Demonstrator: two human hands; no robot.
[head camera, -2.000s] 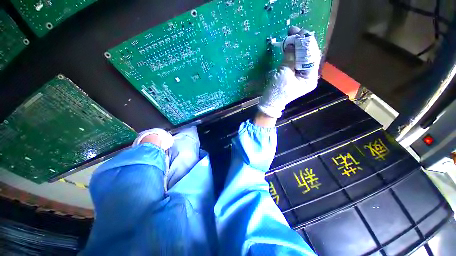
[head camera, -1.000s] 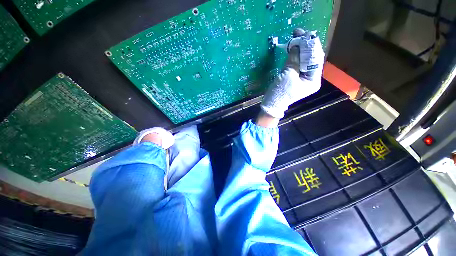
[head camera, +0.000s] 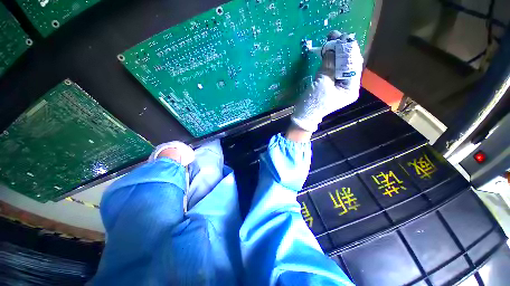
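A large green circuit board (head camera: 223, 72) lies with its dotted, flat side up on a black surface. My right hand (head camera: 330, 81), in a white knit glove, is closed around a small white tube (head camera: 345, 58) with dark print, over the board's right part. The tube's pale pointed tip reaches left to a small spot on the board; whether it touches cannot be told. My left hand (head camera: 174, 152) is at the lower left edge of this board; only its white glove cuff and wrist show, and its fingers are hidden.
Another green board (head camera: 72, 145) lies at the left, and parts of others (head camera: 56, 14) at the upper left. A black ribbed cover (head camera: 380, 184) with yellow characters is at the lower right. A red-orange piece (head camera: 383, 89) and a grey box with a red light (head camera: 480, 157) are at the right.
My right hand with the tube has shifted slightly right since two seconds ago and has hardly moved in the last second. My left hand stays in place.
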